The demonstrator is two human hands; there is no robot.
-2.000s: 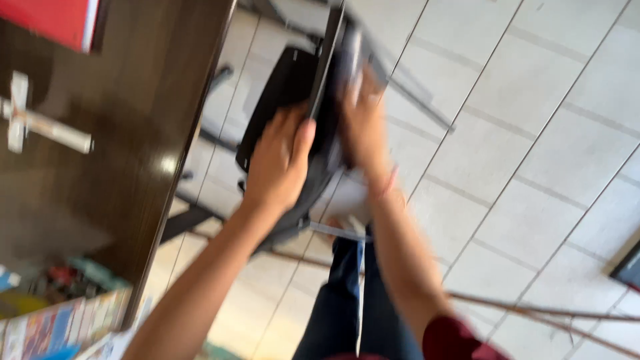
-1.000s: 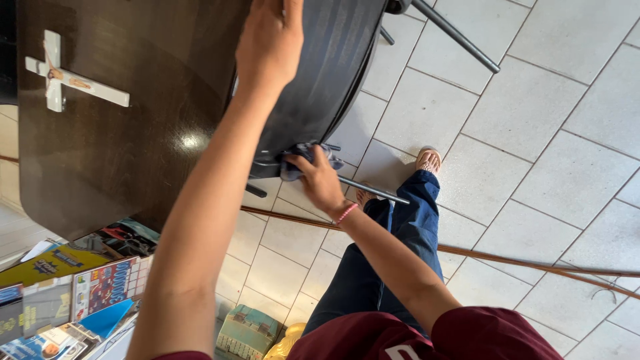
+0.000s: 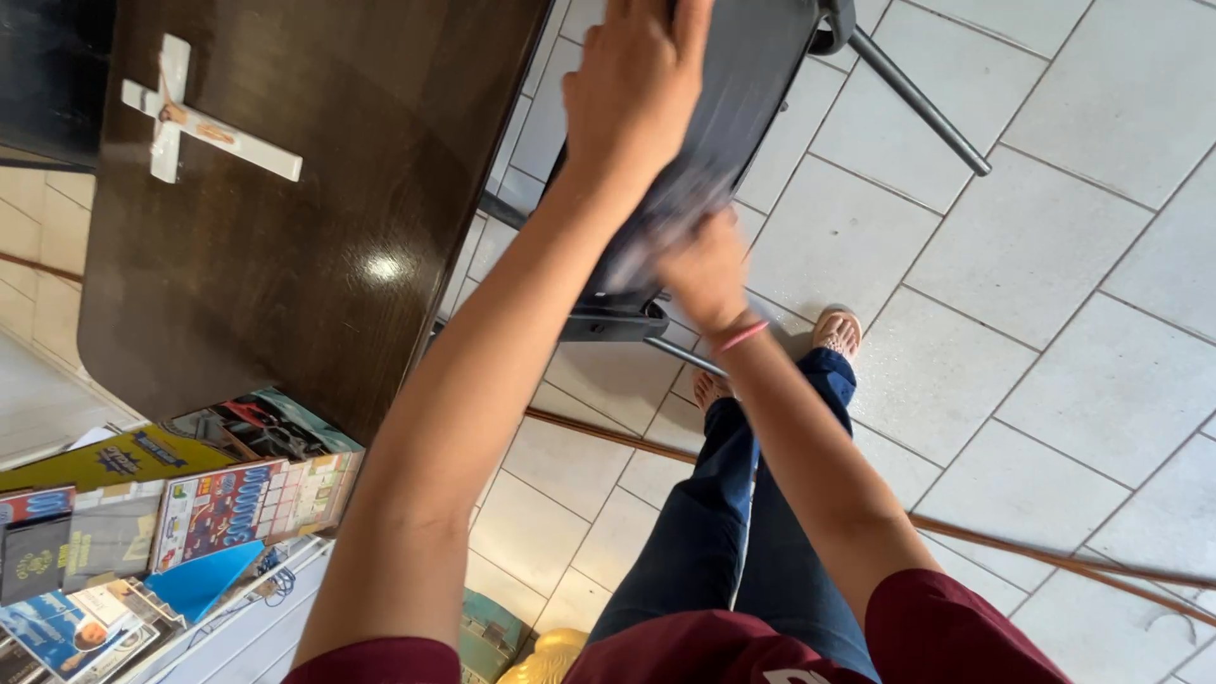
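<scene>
A black plastic chair part (image 3: 750,104), smooth and slightly curved with metal tube legs, lies at the upper middle beside a dark wooden table. My left hand (image 3: 641,85) is at its upper part near the top edge of the view; the fingertips are cut off, but it appears to grip the chair's edge. My right hand (image 3: 703,266), blurred by motion, presses a dark greyish cloth (image 3: 670,223) against the black surface near its lower end.
The dark wooden table (image 3: 313,247) at left bears a white crucifix (image 3: 214,128). Books and magazines (image 3: 218,513) stand at lower left. A metal chair leg (image 3: 921,104) juts over the tiled floor. My sandalled feet (image 3: 836,332) are below, and a brown strip (image 3: 1045,560) crosses the tiles.
The black chair part was tilted between my hands two seconds ago, then turned broad side up. Since one second ago, my right hand with the cloth has moved up along its surface.
</scene>
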